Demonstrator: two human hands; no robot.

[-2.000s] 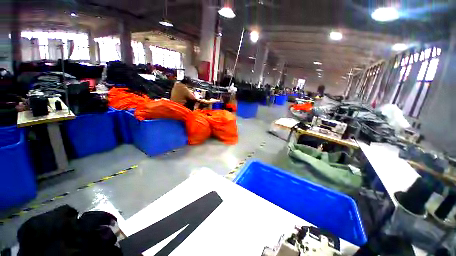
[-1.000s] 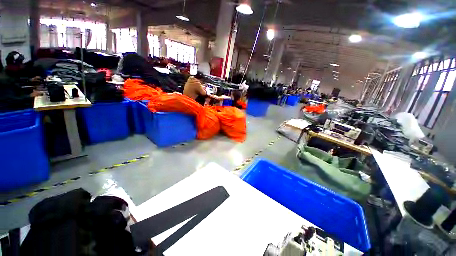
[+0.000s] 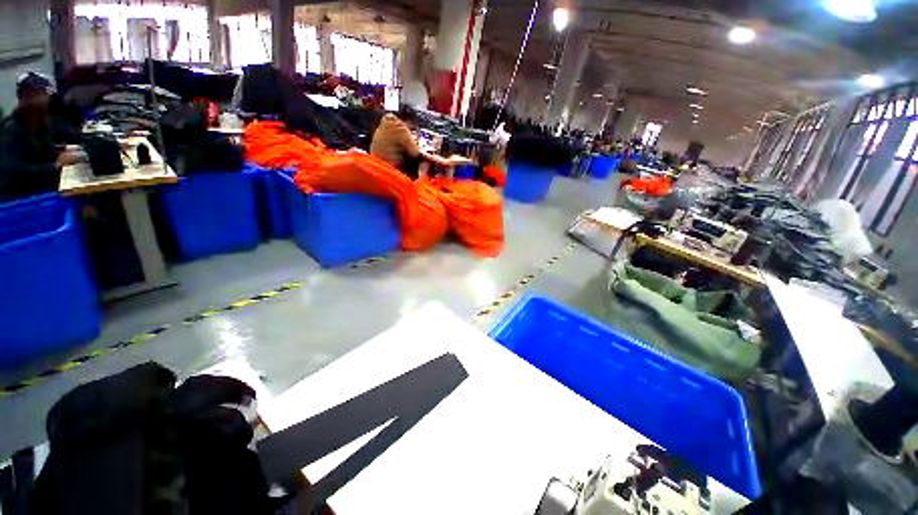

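Two black fabric strips [image 3: 377, 407] lie on the white sewing table [image 3: 473, 443], overlapping at their far end and spreading apart towards me. The top of the cream-white sewing machine [image 3: 644, 488] shows at the bottom edge, right of the strips. Its needle area is not visible. A bulky black pile [image 3: 141, 433] sits beyond the table's left end, at the bottom left. Neither of my hands is in the picture.
A large blue plastic bin [image 3: 634, 387] stands against the table's far right side. Orange bundles [image 3: 443, 216] hang over blue bins across the aisle. A seated person [image 3: 398, 141] works behind them; another sits at far left. A green sack [image 3: 684, 322] stands at right.
The view has tilted down and turned slightly, so more of the table and machine shows. A person at the far left is now more in view. The strips lie as before.
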